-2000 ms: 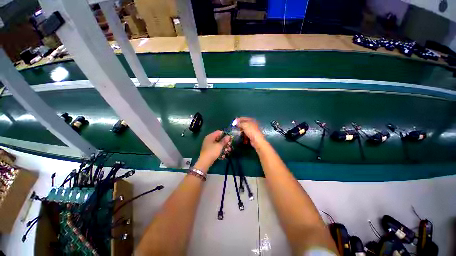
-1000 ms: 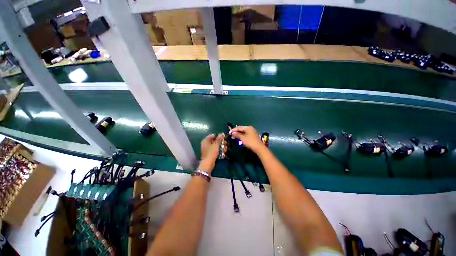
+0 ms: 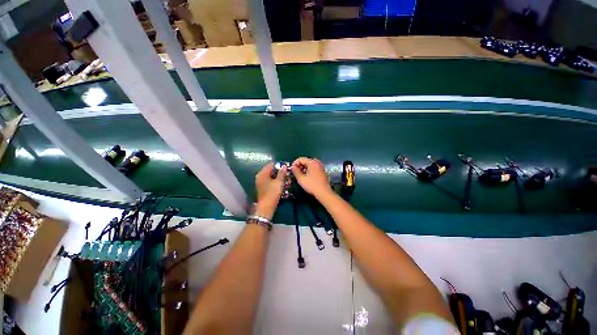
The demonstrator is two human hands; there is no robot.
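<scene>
My left hand (image 3: 270, 186) holds small circuit boards (image 3: 286, 188) at the near edge of the green belt. Several black cable leads (image 3: 298, 235) hang from them over the bench, with dark plugs at their ends. My right hand (image 3: 309, 175) meets the left one, its fingertips pinched at the top of the boards. What is between the right fingertips is too small to tell. A black battery pack with a yellow stripe (image 3: 348, 175) lies on the belt just right of my right hand.
Joined units (image 3: 433, 170) lie spaced along the belt (image 3: 386, 134) at right, and packs (image 3: 133, 161) at left. A white post (image 3: 160, 108) crosses the belt. A carton of boards (image 3: 175, 262) stands at lower left, another carton (image 3: 39, 248) further left. Loose packs (image 3: 538, 301) lie at lower right.
The view has shifted. My fingertips have come closer together over the boards. The yellow-striped pack, partly hidden by my right hand before, now shows fully. Packs on the belt have moved left relative to the posts.
</scene>
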